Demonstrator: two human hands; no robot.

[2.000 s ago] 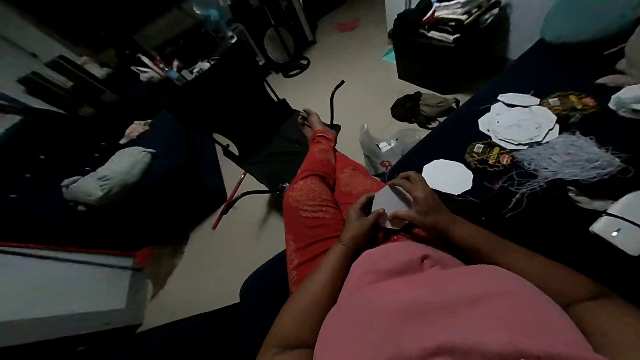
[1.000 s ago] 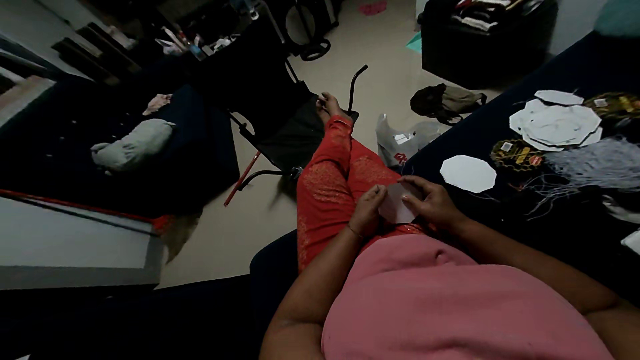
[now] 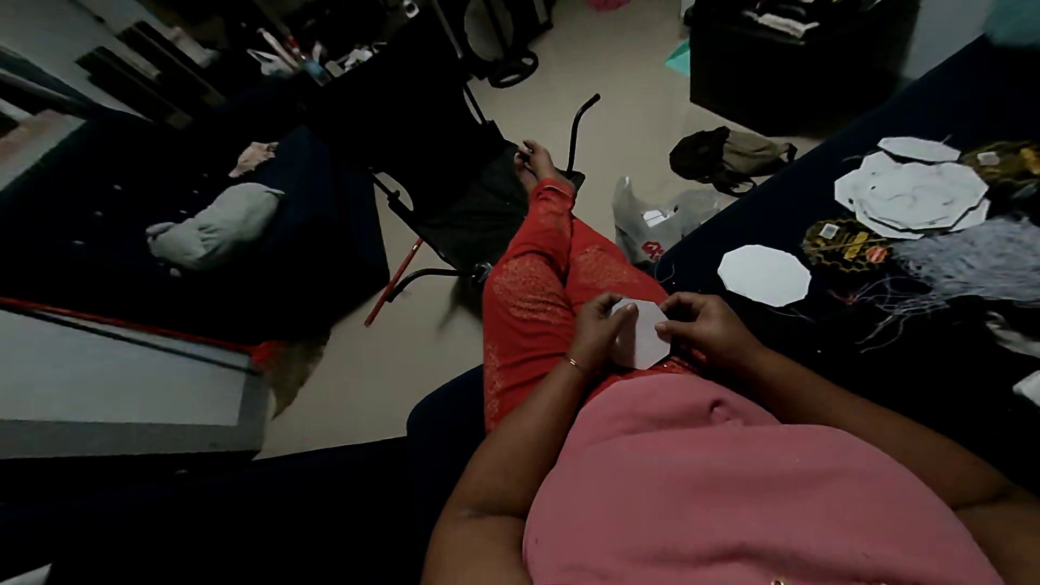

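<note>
A white many-sided paper piece is held over my lap between both hands. My left hand pinches its left edge, thumb on top. At its upper right edge, my right hand grips it between thumb and fingers. On the dark blue sofa seat to the right lies a single white polygonal piece. Beyond it is a stack of similar white pieces, with a patterned packet beside them. A loose heap of pale grey thread spreads at the far right.
My red-trousered legs stretch to a black folding chair, where a foot rests. A plastic bag and a dark cloth bag are on the floor by the sofa. A grey-green bundle lies on dark furniture at the left.
The piece between my hands has been turned or tilted and shows more of its face than one second ago. My fingers have shifted along its edges. The view has moved slightly.
</note>
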